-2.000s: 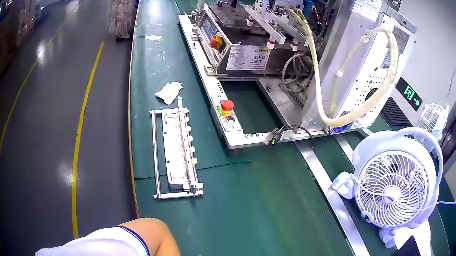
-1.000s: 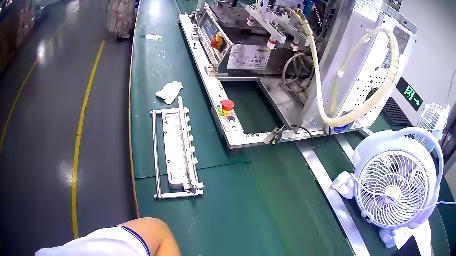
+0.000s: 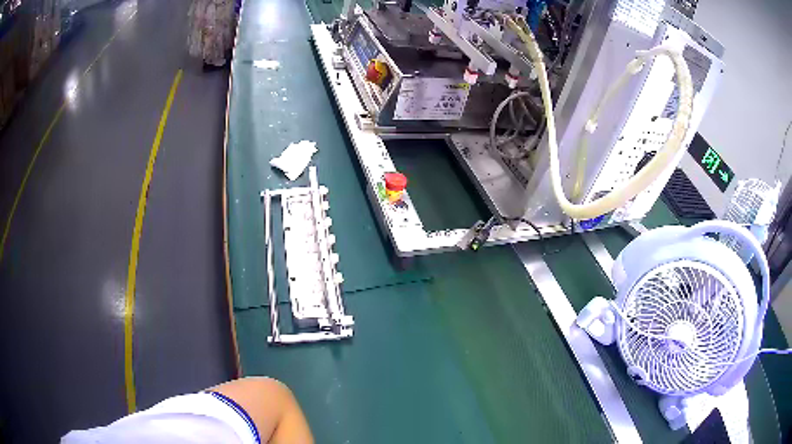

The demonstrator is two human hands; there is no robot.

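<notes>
A clamping fixture, a white-silver open frame with a row of clips along its right side, lies on the green bench surface left of centre. A small crumpled white wipe or glove lies just beyond its far end. Neither of my hands is in the picture. Only a bare arm with a white sleeve shows at the bottom edge, and its hand is cut off by the edge.
An automatic machine with a pale hose stands at the back right; a red emergency stop button is on its edge. A white desk fan stands at right beside a metal rail. Grey floor lies left.
</notes>
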